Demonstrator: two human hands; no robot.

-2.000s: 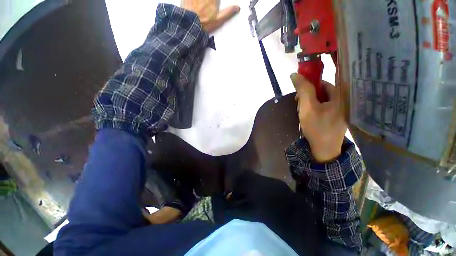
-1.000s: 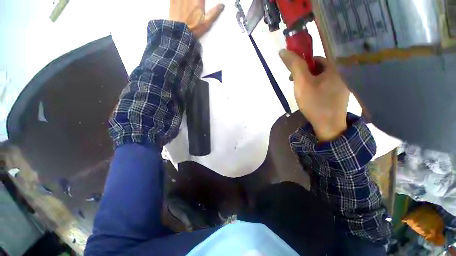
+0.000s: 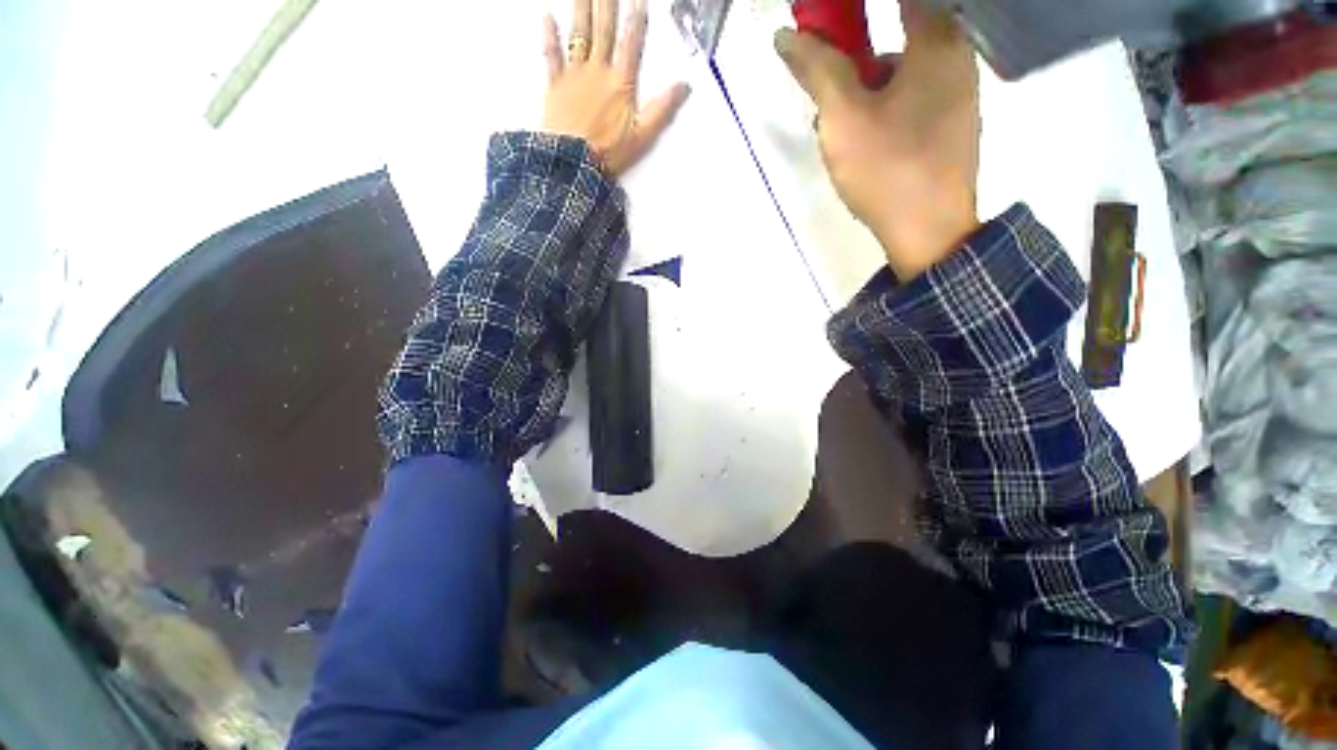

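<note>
My left hand (image 3: 604, 91) lies flat with spread fingers on the white marker paper (image 3: 719, 410) at the top middle. My right hand (image 3: 906, 139) is closed around the red handle (image 3: 839, 27) of the cutting machine at the top edge. The grey machine body (image 3: 1078, 32) is mostly cut off by the top of the picture. A small metal part of the machine (image 3: 701, 22) stands on the paper between my hands. A thin dark cut line runs from it down to my right sleeve. A dark bar weight (image 3: 622, 388) lies on the paper beside my left sleeve.
A brownish weight with an orange handle (image 3: 1111, 293) lies on paper at right. A yellowish stick (image 3: 261, 62) lies top left. A small dark offcut (image 3: 663, 271) is near the bar. Grey-white bundles (image 3: 1264, 337) are piled right. The dark brown table (image 3: 264, 366) shows at left.
The machine and my right hand have moved up and forward, partly out of the picture. The cut line looks longer and narrower. The weight at right has come into view. My left hand stays flat.
</note>
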